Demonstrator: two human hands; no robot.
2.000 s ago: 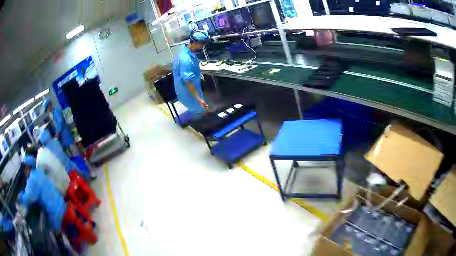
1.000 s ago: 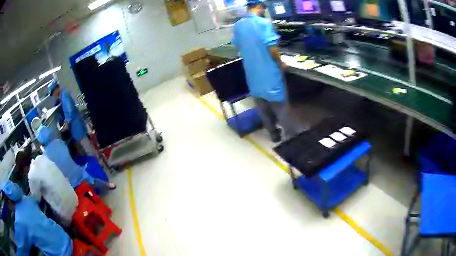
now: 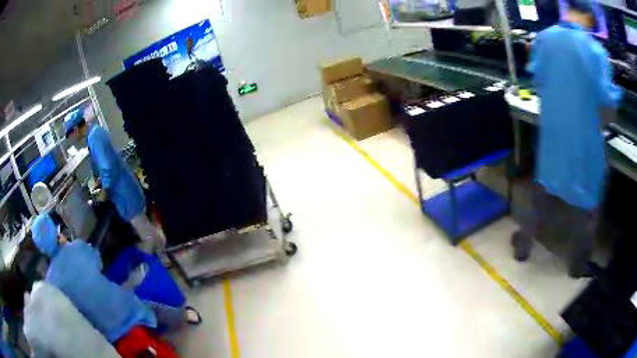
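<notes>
Neither of my hands is in the picture. A tall stack of black trays (image 3: 199, 157) stands on a wheeled metal cart (image 3: 230, 260) left of centre, its outline uneven and leaning a little. A lower stack of black trays (image 3: 461, 133) sits on a blue cart (image 3: 466, 208) at the right, with a row of white slabs (image 3: 447, 101) on its top. Part of another dark tray (image 3: 604, 314) is cut off at the lower right corner.
A person in a blue smock (image 3: 569, 112) stands at the green-topped bench (image 3: 433, 68) on the right. Several people sit or stand along the left, near a blue bin (image 3: 157, 280) and a red stool (image 3: 143, 344). Brown cartons (image 3: 367, 115) are stacked by the back wall. Yellow lines (image 3: 381, 168) mark the floor.
The view has moved forward along the aisle. The tall tray stack looks larger and nearer. The tray cart with three white slabs has slid mostly out at the lower right; the blue-topped cart is gone.
</notes>
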